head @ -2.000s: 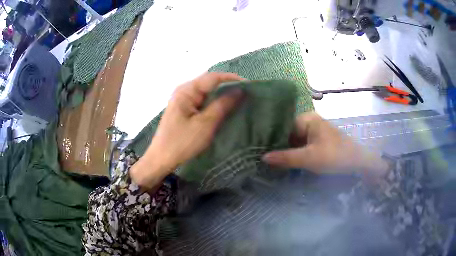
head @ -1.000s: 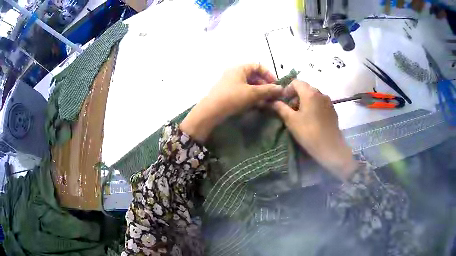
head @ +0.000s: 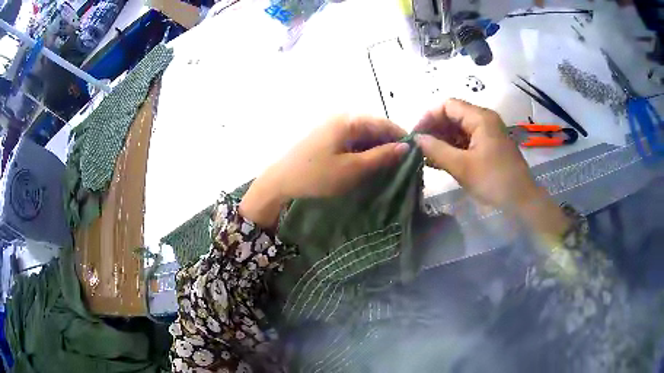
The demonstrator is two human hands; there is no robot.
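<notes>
A green garment [head: 349, 226] with curved pale stitch rows hangs from my hands down towards my lap. My left hand [head: 331, 156] pinches its top edge between thumb and fingers. My right hand [head: 480, 149] pinches the same edge just to the right, the fingertips of both hands nearly touching. The small bit of cloth between the fingertips is mostly hidden. The lower right of the view is hazy, and the garment's lower part is blurred there.
Orange snips [head: 542, 135], dark tweezers [head: 551, 107], small metal pieces [head: 591, 84] and blue-handled scissors [head: 644, 124] lie at right. The sewing machine's presser area [head: 437, 33] is at top. Green panels [head: 120, 120] and taped cardboard [head: 116, 233] line the left edge; a green heap [head: 65, 320] is lower left.
The garment was first held up spread between my hands; its edge is now pinched at the fingertips. Since one second ago, my hands stay close together and the view has shifted slightly.
</notes>
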